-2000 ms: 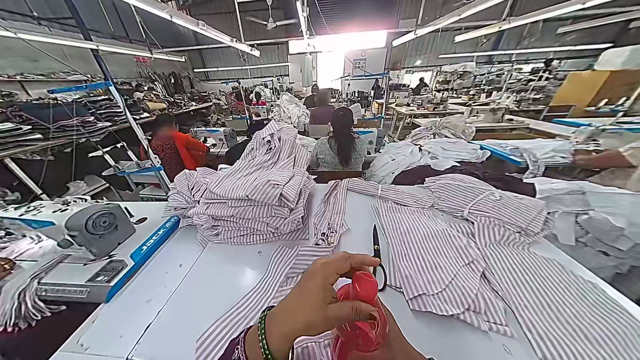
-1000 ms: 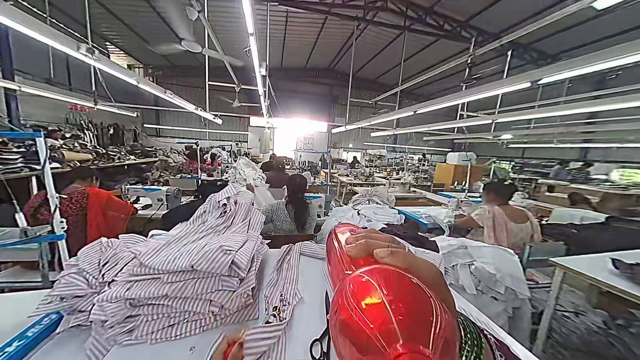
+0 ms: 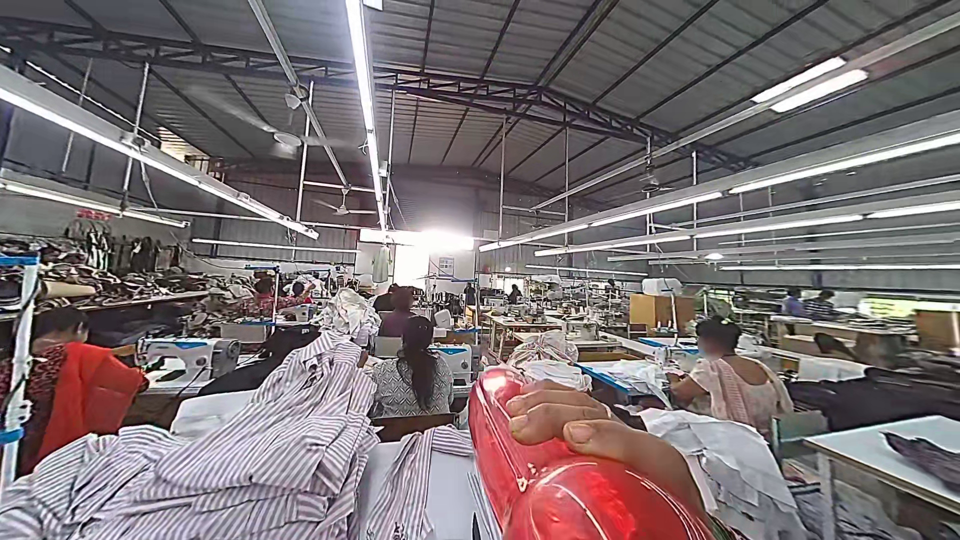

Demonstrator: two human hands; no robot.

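Observation:
My right hand (image 3: 626, 442) is wrapped over a shiny, translucent red bottle (image 3: 592, 495), which looms large at the lower right, close to the camera. Its fingers curl over the bottle's narrower middle. My left hand is out of the frame. To the left rises a big pile of striped cloth pieces (image 3: 277, 450). A striped strip of cloth (image 3: 405, 480) lies on the white table (image 3: 450, 472) between the pile and the bottle. At the bottom edge, a dark tip of the scissors (image 3: 475, 525) shows beside the bottle.
Several people sit at sewing stations ahead, one (image 3: 414, 371) just beyond the table. A sewing machine (image 3: 191, 356) stands at left. White cloth (image 3: 720, 450) is heaped at right, near another white table (image 3: 900, 450). Ceiling fans and tube lights hang overhead.
The view has tilted up strongly. Two seconds ago both hands were together around the red object over the table; one second ago the left was at the bottom edge, and now it is out of view.

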